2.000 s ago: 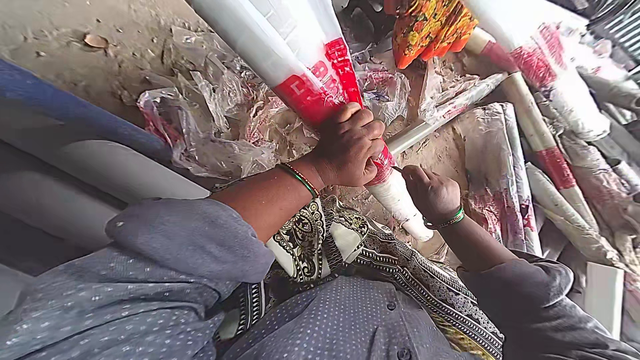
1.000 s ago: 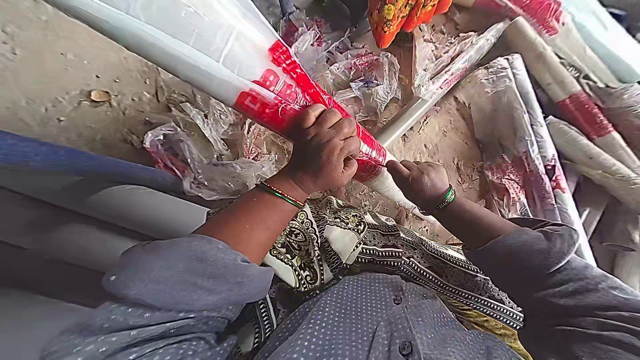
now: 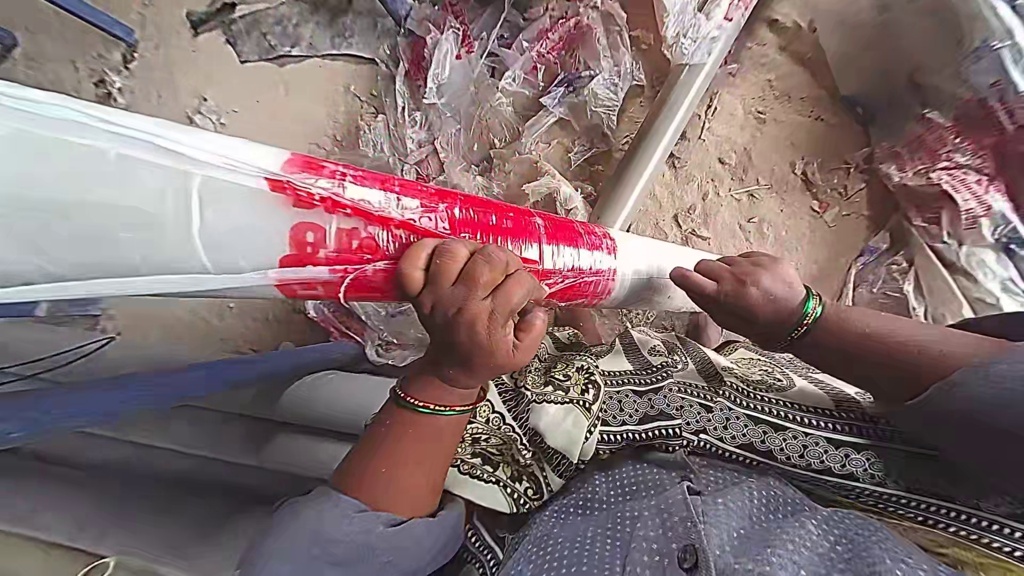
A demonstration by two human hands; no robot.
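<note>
A long wrapped bundle or pipe lies across the view in clear plastic film (image 3: 120, 208), with a red printed band (image 3: 488, 232) around its narrower part. My left hand (image 3: 476, 308) is closed on the film at the lower edge of that band. Right of the band, the pale narrow end (image 3: 660, 268) shows. There my right hand (image 3: 748, 296) touches its lower side with curled fingers; whether a small tool is inside them is hidden. A thin dark line runs left from the fingertips across the pale surface.
Crumpled clear and red plastic film (image 3: 512, 96) lies on the dirt ground beyond. A pale pipe (image 3: 664, 136) slants behind the bundle. Large grey pipes (image 3: 224, 448) and a blue bar (image 3: 200, 384) lie at lower left. More torn wrapping (image 3: 952, 192) is at right.
The view has moved closer and turned, so the bundle lies flatter across it. My right hand is now farther from my left, out on the pale end; earlier it was beside the red band.
</note>
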